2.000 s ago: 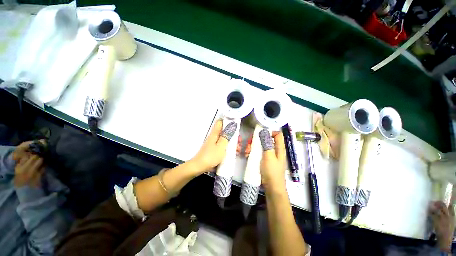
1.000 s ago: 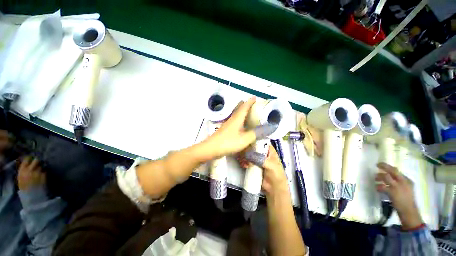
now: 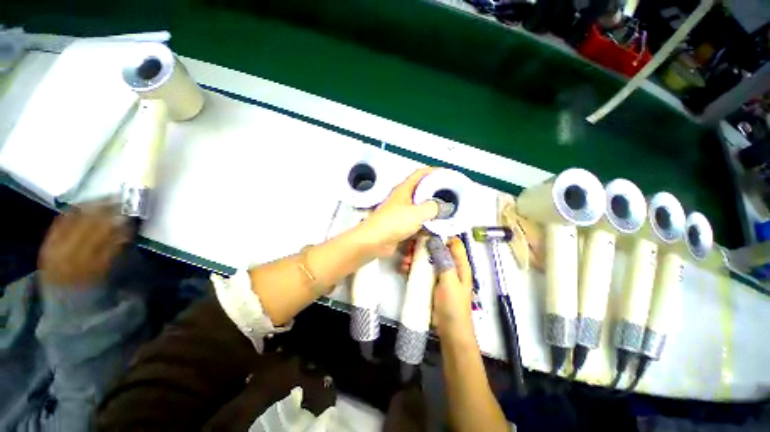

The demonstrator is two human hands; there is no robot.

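Two cream-white hair dryers lie side by side in front of me, openings up. My left hand (image 3: 397,218) is closed round the head of the right one (image 3: 415,308), with a grey-covered fingertip at its dark opening. My right hand (image 3: 451,283) grips the same dryer's handle just below the head; its thumb wears a grey sleeve. The other dryer (image 3: 366,295) lies to the left, partly hidden under my left hand and wrist. Both handles end in a grey patterned band near the ledge's front edge.
A hammer (image 3: 504,295) and a partly hidden dark stick lie right of my hands, beside a beige scrap (image 3: 517,232). Several dryers (image 3: 561,278) stand in a row farther right. At left are another dryer (image 3: 145,152), white sheets (image 3: 63,118) and a neighbour's blurred hand. A green belt (image 3: 338,76) runs beyond.
My left hand has moved from the left dryer to the right dryer's head. Two more dryers now lie in the right-hand row, and the neighbour's hand there is gone. The left neighbour's hand has reached the ledge.
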